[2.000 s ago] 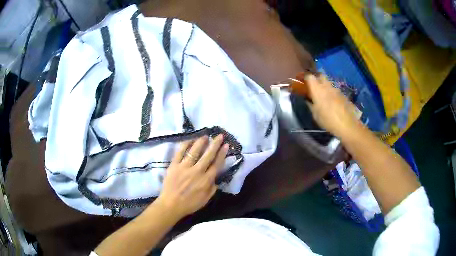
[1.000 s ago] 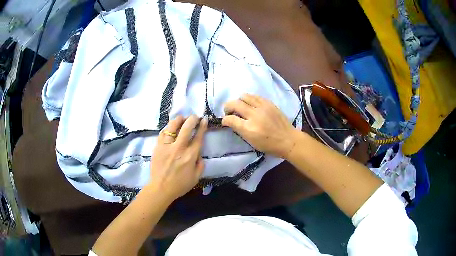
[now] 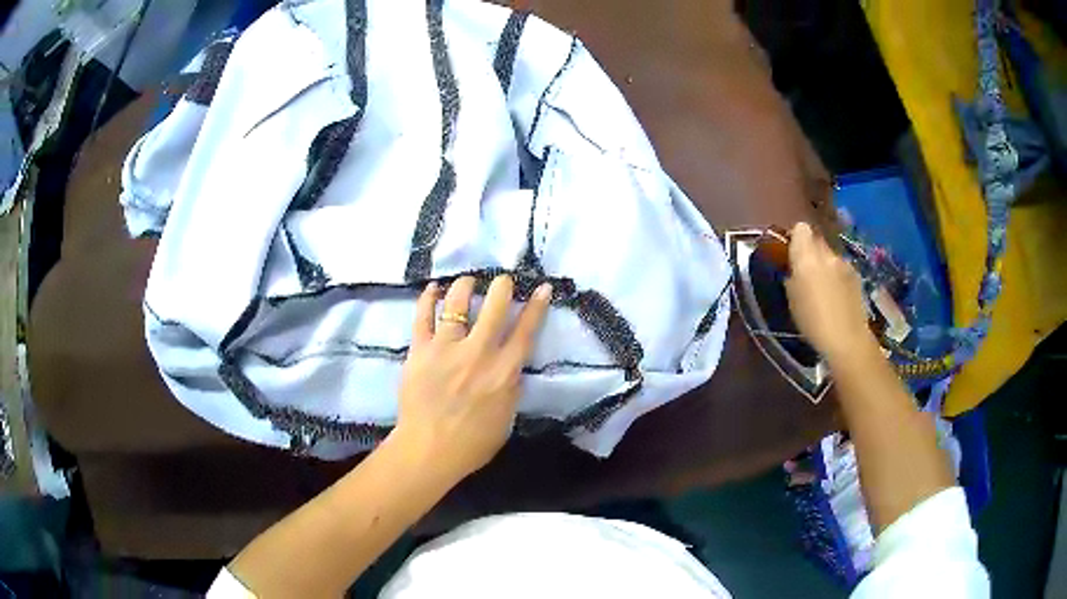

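Observation:
The partly sewn garment (image 3: 620, 211) lies spread on the brown pressing table cover (image 3: 690, 70), its white inside up, crossed by dark seam allowances (image 3: 445, 105). A dark-edged opening runs along its near side. My left hand (image 3: 468, 374), with a ring, lies flat with fingers apart on the dark edge of this opening. The steam iron (image 3: 772, 304) stands on the cover just right of the garment. My right hand (image 3: 828, 293) is closed on its orange-brown handle; the fingers hide most of the handle.
A hose wrapped in patterned cloth (image 3: 995, 176) runs up from the iron at right, over a yellow cloth (image 3: 936, 70). Blue baskets (image 3: 971, 445) with white scraps stand at the right. Dark and metal items crowd the left edge.
My right hand has left the garment's seam and gone right to the iron's handle. My left hand has stayed on the opening's edge, fingers now flatter and spread.

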